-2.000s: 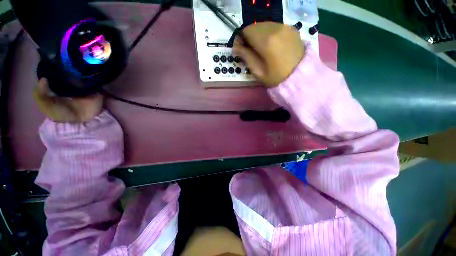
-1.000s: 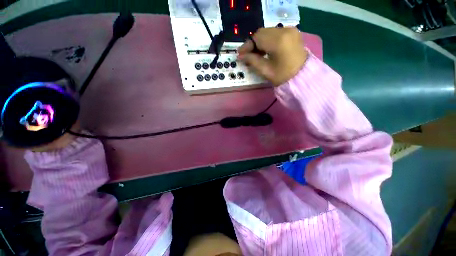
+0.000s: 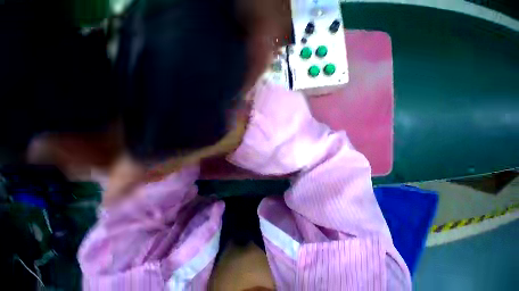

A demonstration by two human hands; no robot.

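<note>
A large dark shape, the headset (image 3: pixel 182 74), fills the upper left, very close to the camera and blurred. My left hand (image 3: pixel 85 156) is blurred at its lower left edge, against it. My right hand (image 3: pixel 256 51) lies along its right side, with the fingertips hidden. The headset seems held up between both hands. Behind my right hand, the white headset tester (image 3: pixel 333 77) shows only its right part, with four green buttons and small black knobs. Its sockets and most of its displays are hidden.
The pink mat (image 3: pixel 364 119) shows right of the tester, over the green bench (image 3: pixel 449 108) with its pale curved edge. A blue bin (image 3: pixel 407 216) stands at the lower right beside my sleeve. Dark clutter with thin cords lies at the lower left.
The headset has come up from the left of the mat, close to the camera. My right hand has left the tester's sockets and moved left to the headset. The view has shifted.
</note>
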